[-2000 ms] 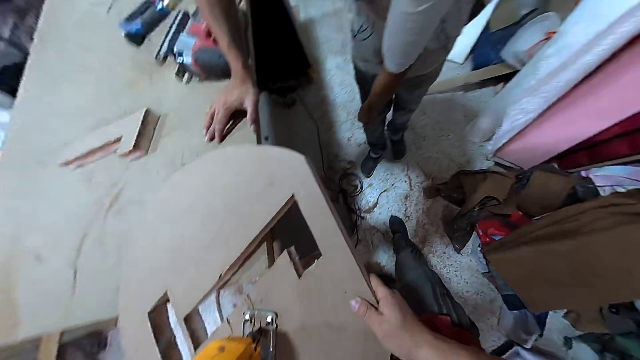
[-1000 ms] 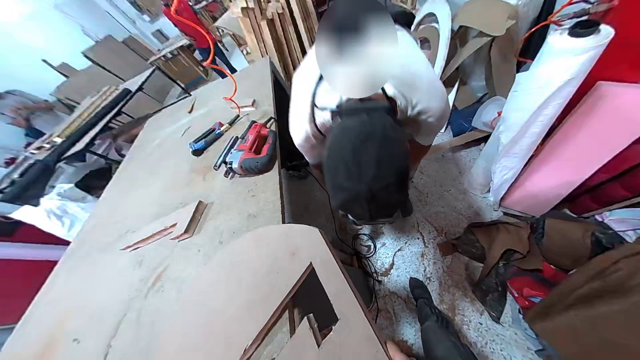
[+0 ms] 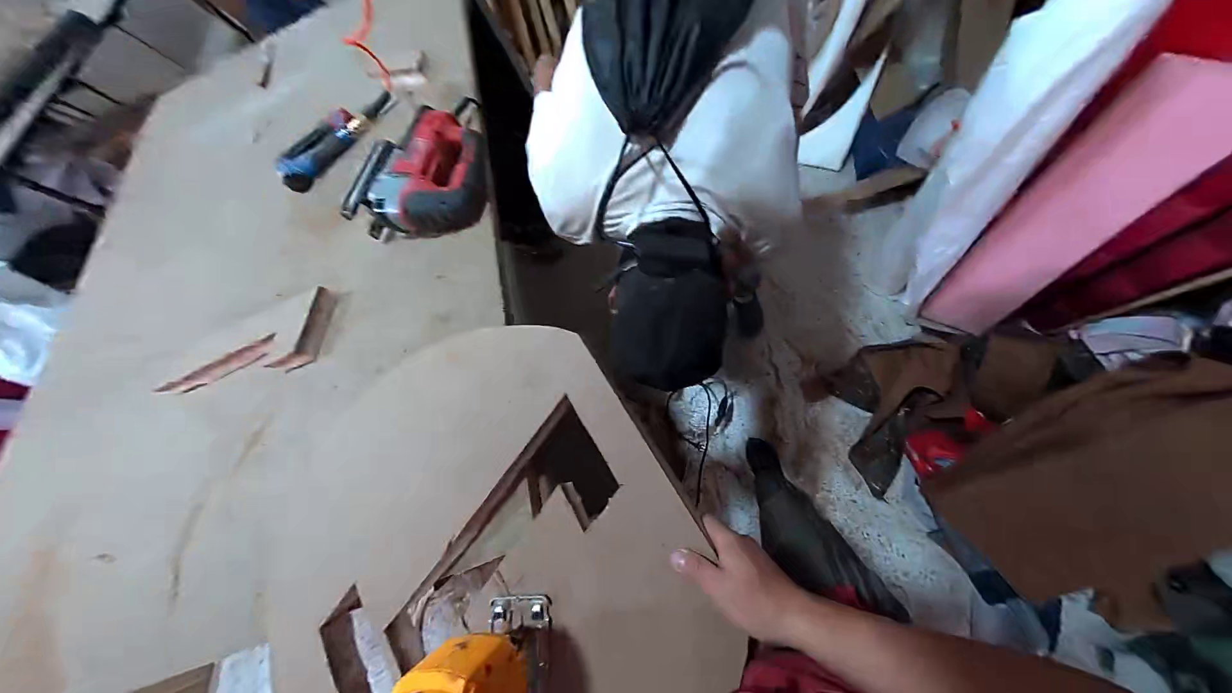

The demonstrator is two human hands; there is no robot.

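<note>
My right hand [image 3: 746,582] grips the right edge of a round-ended wooden panel [image 3: 404,433], its thumb on the top face. Angular openings are cut through the panel. A yellow power tool with a metal shoe [image 3: 472,664] sits on the panel at the bottom of the view, left of my right hand. My left hand is not in view, and whatever holds the yellow tool is hidden below the frame. An angled wooden offcut [image 3: 279,332] lies on the workbench [image 3: 221,241] beyond the panel.
A red and grey jigsaw [image 3: 433,178] and a blue tool [image 3: 327,149] lie on the bench. A person [image 3: 674,192] in a white top and dark cap bends down beside it. Cables [image 3: 707,414] lie on the floor. Fabric rolls [image 3: 1059,212] and brown material [image 3: 1088,481] are at right.
The co-worker, upright two seconds ago with a hand on the bench, is now bent low beside it. My right hand, barely visible one second ago, shows again at the panel's edge. The view has shifted.
</note>
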